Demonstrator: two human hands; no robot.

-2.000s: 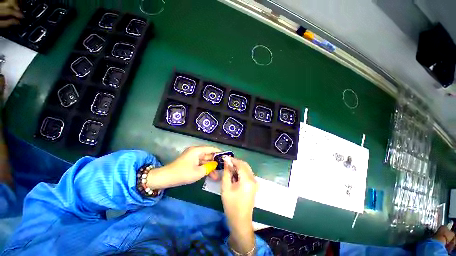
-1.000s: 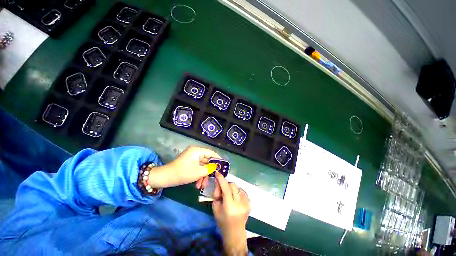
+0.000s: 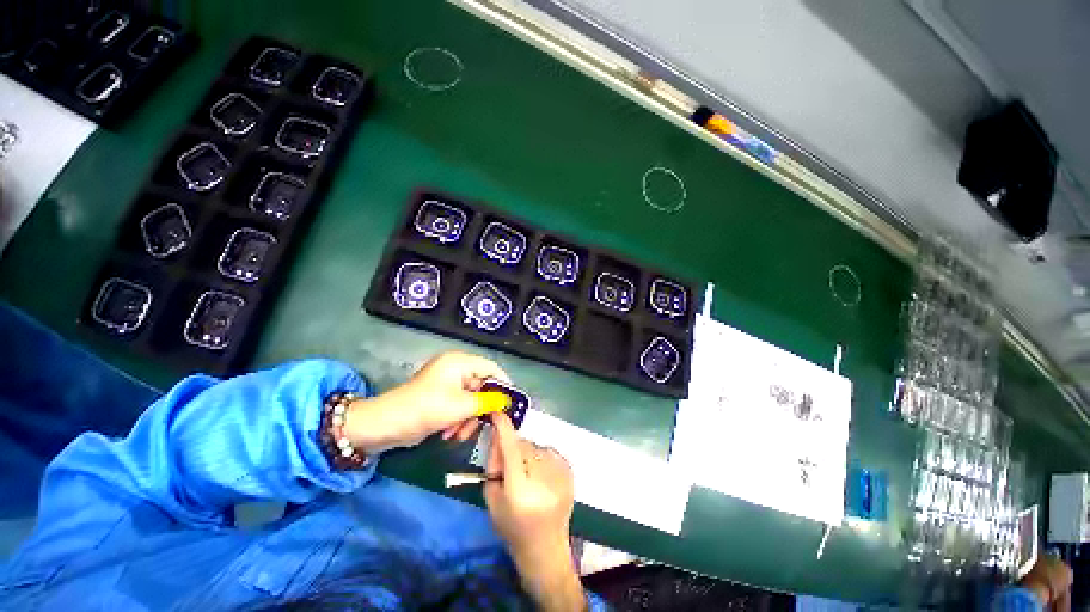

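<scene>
My left hand [image 3: 436, 401], with a yellow finger cot [image 3: 491, 404] on one digit, holds a black watch case [image 3: 515, 404] with a pale rim above the mat. My right hand [image 3: 528, 478] has a fingertip against the lower edge of the case. A slim tool with a pale end [image 3: 466, 478] sticks out to the left from my right hand; most of it is hidden. The foam tray [image 3: 478, 332] just beyond holds cases in its pockets, with one empty pocket in the near row. A white strip [image 3: 622, 478] lies below the tray.
A second foam tray [image 3: 167, 275] with cases stands at left, and part of another [image 3: 138, 90] at top left. A white parts sheet [image 3: 765, 418] with small dark pieces, a blue item [image 3: 867, 491] and clear blister trays [image 3: 956, 478] lie right. A person's hand [image 3: 1049, 579] shows at bottom right.
The case, earlier tilted between both hands, now lies flatter in my left hand under the yellow cot. My right hand has moved left, its fingertip at the case. The camera view has shifted.
</scene>
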